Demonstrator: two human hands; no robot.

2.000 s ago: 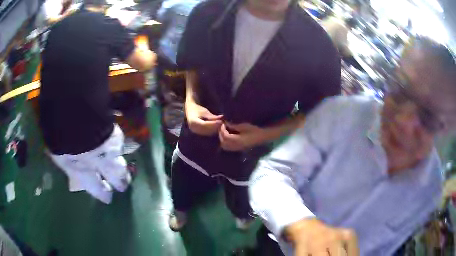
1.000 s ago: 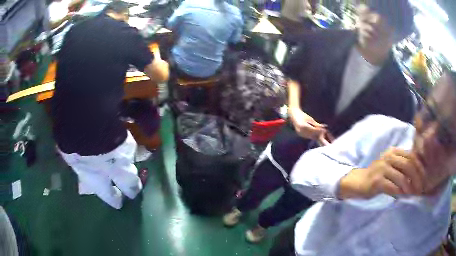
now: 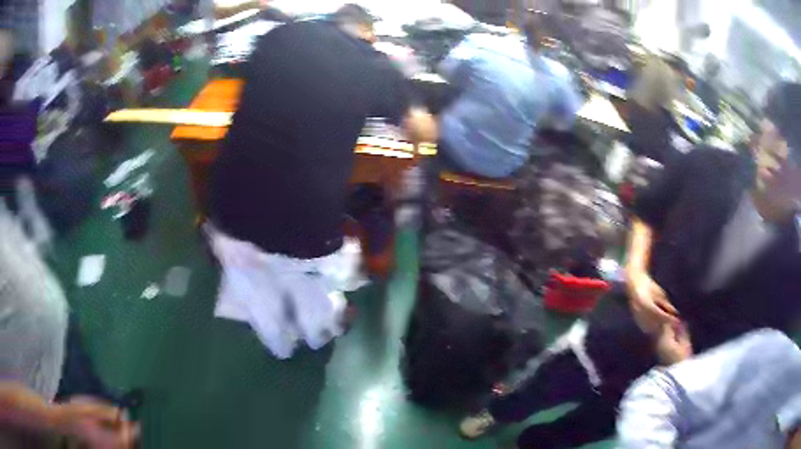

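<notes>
Neither of my hands is in view. Nearest in front, a person in a black top (image 3: 294,140) and white trousers leans over an orange-brown table (image 3: 220,101). A long pale strip (image 3: 167,116) sticks out past the table's left end. A full black plastic bag (image 3: 457,342) stands on the floor to the right. A red basket (image 3: 575,292) is beside it, under a heap of grey-black fabric (image 3: 562,210). The picture is blurred.
A person in a dark open shirt (image 3: 703,219) and one in a pale shirt (image 3: 720,395) are at the right. A grey-clad person (image 3: 31,307) is at the left edge, with a hand (image 3: 92,421) low. Scraps (image 3: 90,269) lie on the green floor.
The view has turned left, so the table and people have shifted right. The grey-clad person has come into view at the left. The pale-shirted person is now mostly cut off, face out of frame.
</notes>
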